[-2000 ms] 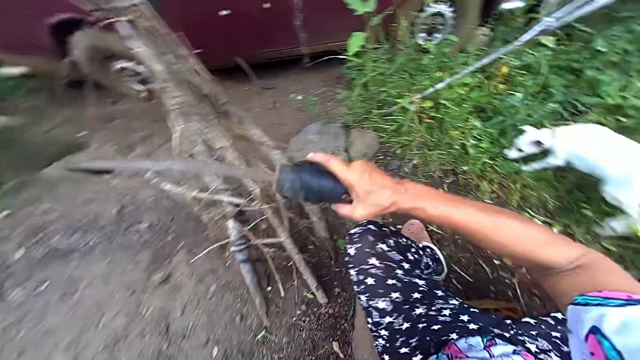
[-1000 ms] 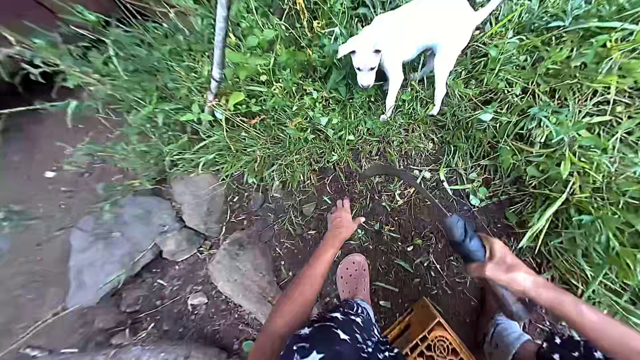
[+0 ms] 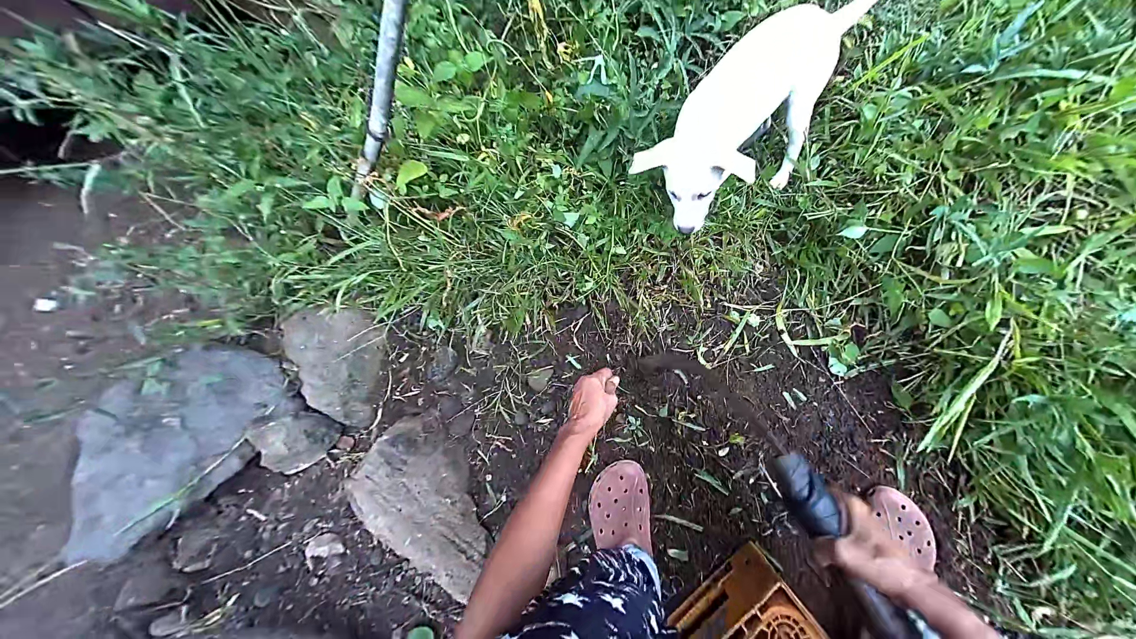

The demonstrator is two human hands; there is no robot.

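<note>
My right hand is closed around the dark wrapped handle of a curved blade, a sickle. Its dark blade points up and left, low over the bare soil. My left hand reaches over the soil with its fingers curled, left of the blade's tip; whether it grips any stalks I cannot tell. Grass grows just beyond both hands. Loose cut leaves lie scattered on the soil around the blade.
A white dog stands in the grass ahead, head lowered. Flat stones lie at left. A metal pole rises from the grass. An orange plastic crate is beneath me, between my pink clogs.
The view has swung from the branches and dark red vehicle to the grass and soil. Since a second ago, my left hand's spread fingers have curled, and the sickle has come nearer to it.
</note>
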